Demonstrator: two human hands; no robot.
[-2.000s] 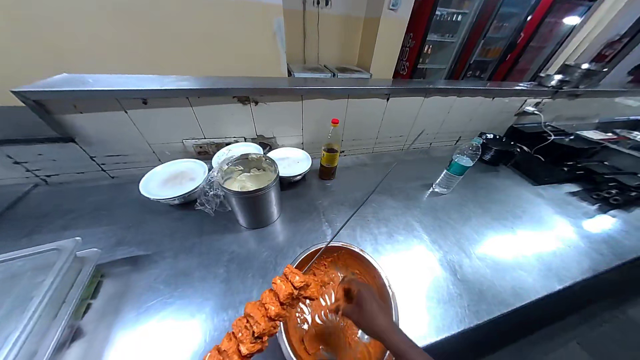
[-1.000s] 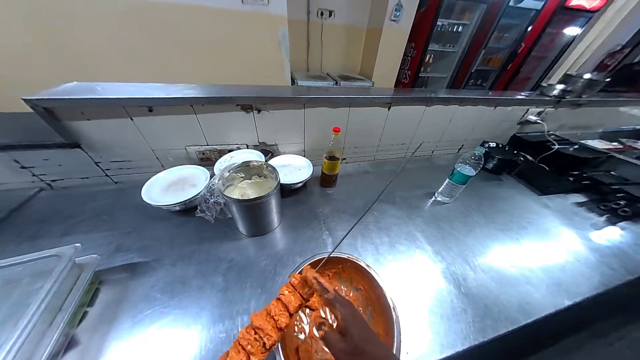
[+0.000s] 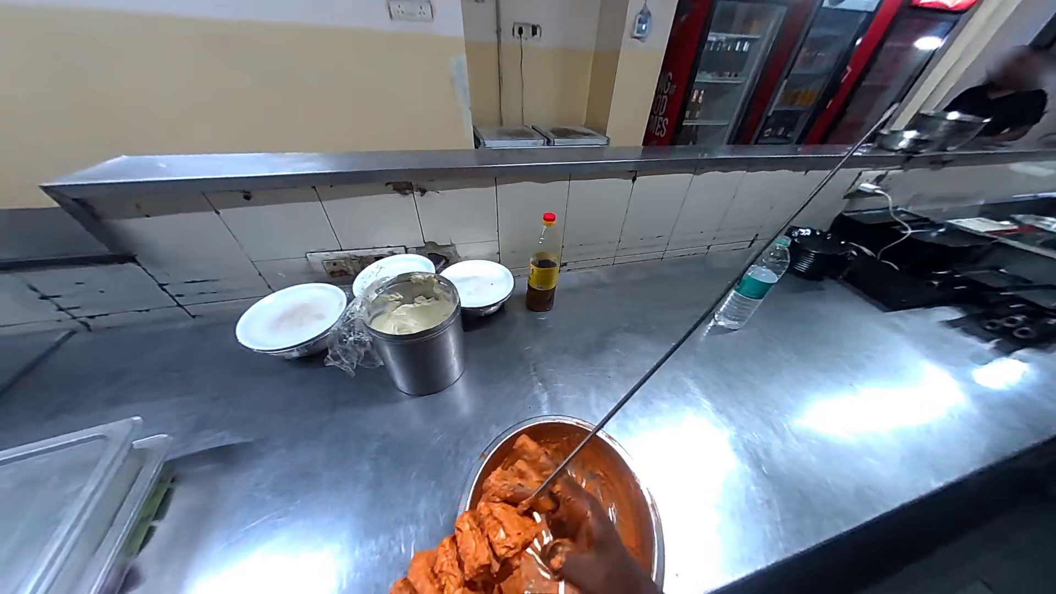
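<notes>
A long metal skewer (image 3: 660, 360) slants from low centre toward the upper right, its lower part threaded with orange, marinade-coated chunks (image 3: 472, 546). Beneath it stands a round steel bowl (image 3: 657, 528) with orange marinade inside. My right hand (image 3: 596, 540), stained with marinade, is over the bowl at the upper end of the chunks; its fingers are bent beside the rod and a coated piece, and whether they grip is unclear. My left hand is out of the frame.
Behind the bowl stand a steel canister (image 3: 421, 355) of pale cream, white-topped bowls (image 3: 290, 318), a sauce bottle (image 3: 543, 272) and a tilted water bottle (image 3: 752, 285). Clear plastic containers (image 3: 62, 503) lie at left, a black stove (image 3: 949, 256) at right. A person (image 3: 1002, 99) is beyond the ledge.
The skewer's bare end has swung up and right, now reaching over the ledge. The chunks sit lower over the bowl. My right hand remains at their upper end.
</notes>
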